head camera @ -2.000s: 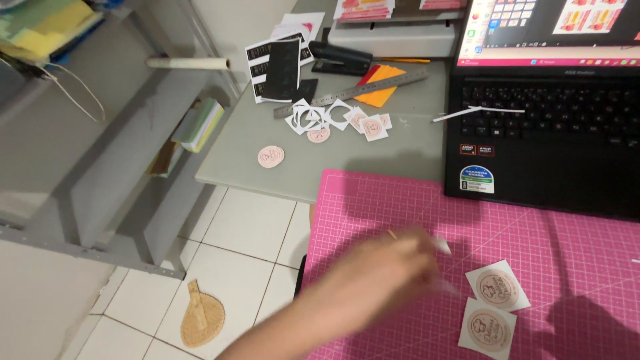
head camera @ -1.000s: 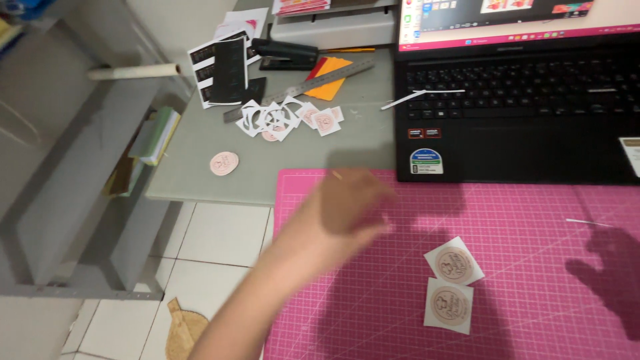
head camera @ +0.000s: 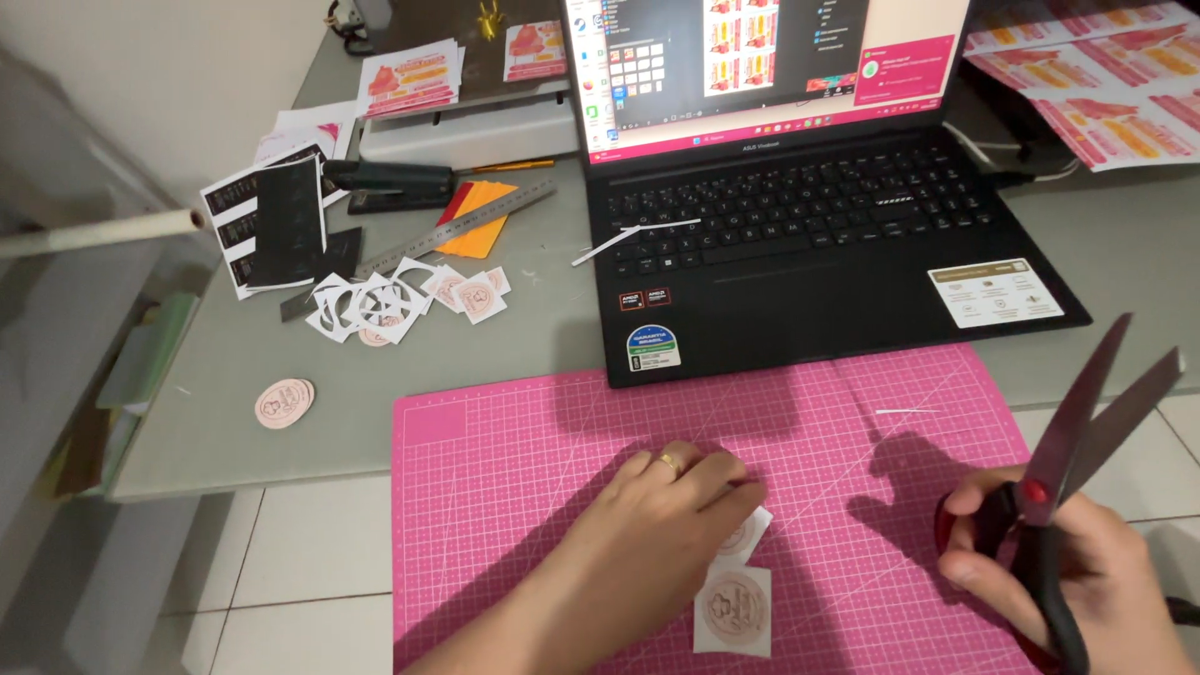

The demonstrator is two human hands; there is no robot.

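Observation:
My left hand [head camera: 670, 520], with a ring on one finger, rests on the pink cutting mat [head camera: 487, 497], its fingers over a square paper piece with a round print [head camera: 748, 534]. Whether the fingers pinch that piece is hidden. A second square piece [head camera: 733, 611] lies just below, near the wrist. My right hand [head camera: 1050, 562] holds scissors [head camera: 1036, 492] with black and red handles, the blades apart and pointing up, at the mat's right side. Round cut-outs [head camera: 284, 404] lie stacked on the grey table at the left.
Paper offcuts [head camera: 382, 305], small square prints [head camera: 478, 297], a steel ruler [head camera: 459, 230] and a black stapler [head camera: 394, 183] lie at the back left. A black laptop [head camera: 797, 272] stands behind the mat. Printed sheets [head camera: 1106, 84] are at the back right, a shelf [head camera: 56, 375] at the far left.
My left hand has moved from the mat's upper left down to the square pieces. The right hand and scissors have come into view. A second round cut-out now shows at the left.

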